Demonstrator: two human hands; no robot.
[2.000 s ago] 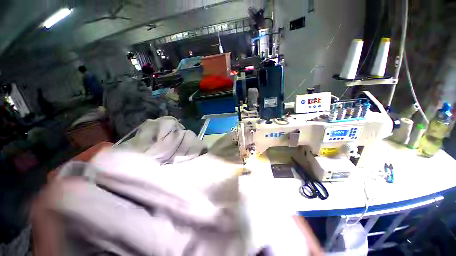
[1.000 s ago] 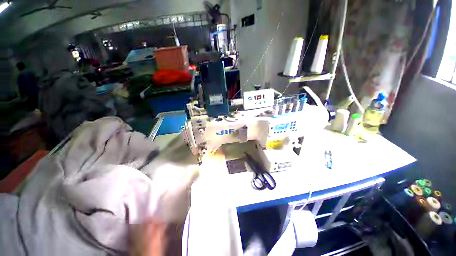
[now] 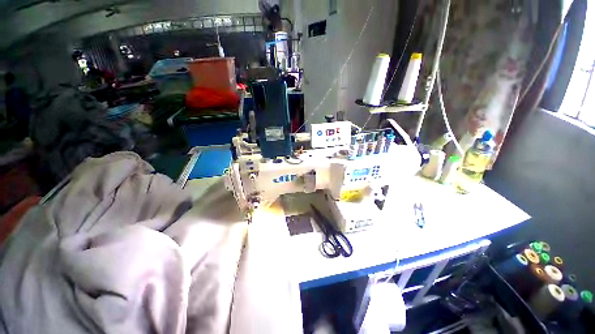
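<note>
A large heap of grey-beige cloth (image 3: 124, 241) lies left of the sewing machine (image 3: 313, 176) and hangs over the table's front edge. Its right part runs flat up to the lit needle area (image 3: 250, 212). A white band (image 3: 267, 287) lies along the cloth's right side and drops over the front edge. Black scissors (image 3: 333, 239) lie on the machine bed, blades pointing back. Neither of my hands can be made out; a faint pale blur at the bottom edge is too unclear to name.
A white roll (image 3: 386, 310) hangs under the table front. A small blue tool (image 3: 419, 215) lies on the table (image 3: 483, 215). An oil bottle (image 3: 476, 160) and small bottles stand behind. Thread cones (image 3: 377, 79) stand on a rack. A crate (image 3: 515, 293) of thread spools is lower right.
The view has swung right, so the machine sits further left in the picture. The blurred hand at the bottom of the cloth has gone out of sight. The cloth heap has settled lower.
</note>
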